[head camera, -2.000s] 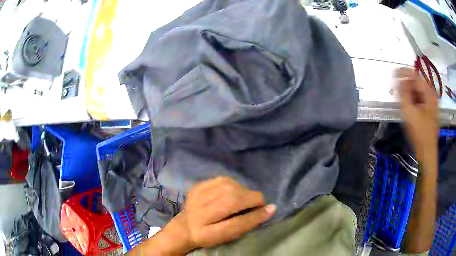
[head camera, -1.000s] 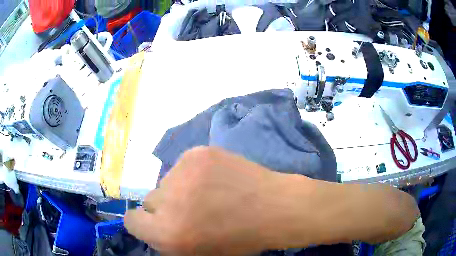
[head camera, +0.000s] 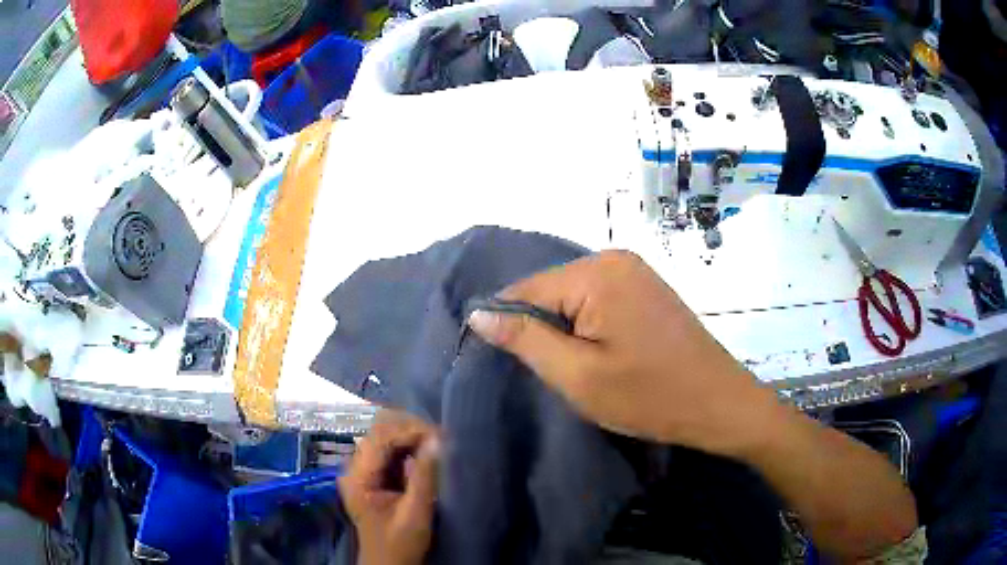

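Note:
The dark grey garment body (head camera: 409, 298) lies partly on the white table in front of me and hangs over its front edge towards my lap. My right hand (head camera: 618, 342) pinches a folded edge of the cloth between thumb and fingers, above the table. My left hand (head camera: 395, 480) is lower, at the table's front edge, against the left side of the hanging cloth. Its fingers are curled and slightly blurred; I cannot tell if it grips the cloth.
The white sewing machine (head camera: 817, 155) with a black strap stands at the right. Red-handled scissors (head camera: 887, 312) and small snips (head camera: 950, 321) lie near the right front edge. A neighbouring machine (head camera: 138, 248) and a metal flask (head camera: 216, 132) are at the left. Blue baskets (head camera: 182, 497) are below.
My right hand has moved from the left front, across the cloth, to the right and now pinches a cloth edge. My left hand has come into view. The cloth is pulled lower and gathered.

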